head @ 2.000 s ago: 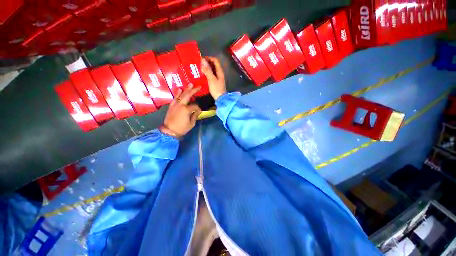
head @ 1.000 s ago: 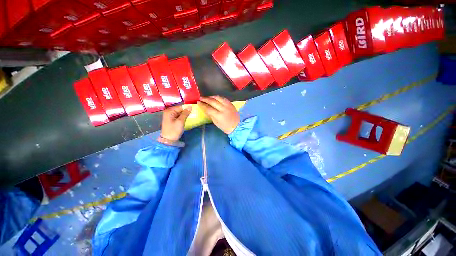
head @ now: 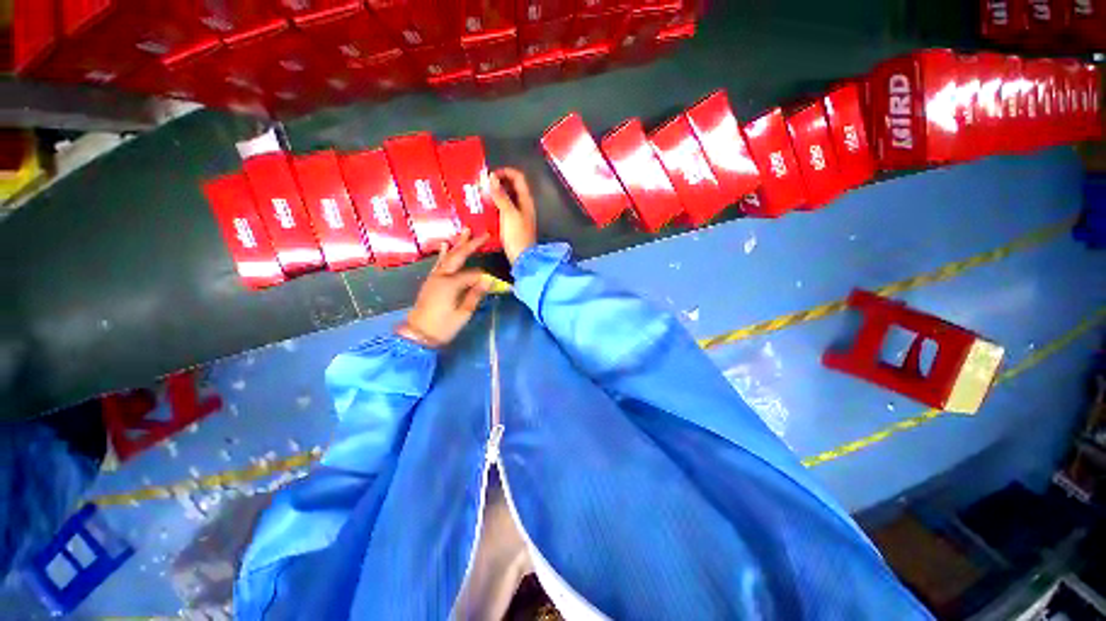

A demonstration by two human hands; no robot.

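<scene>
Red retail boxes (head: 386,206) lie overlapping in a row on the dark green belt in front of me. My right hand (head: 514,214) touches the right edge of the row's rightmost box (head: 468,182), fingertips on its side. My left hand (head: 446,297) is at that box's lower end, its fingertips at the box's near edge. A small part of a yellow sticker sheet (head: 495,284) shows beside my left hand, close to the smock; the rest is hidden. Any sticker at the fingertips is too small to see.
More red boxes (head: 655,176) fan out to the right, ending in a tight row (head: 970,107). Stacked boxes (head: 364,43) stand at the back. A white piece (head: 261,144) is by the left row. A red stool (head: 912,351) and a blue stool (head: 75,560) stand on the floor.
Since one second ago, my right hand has moved from the yellow sheet up to the rightmost box. The broad yellow sheet now shows only as a small piece by my left hand.
</scene>
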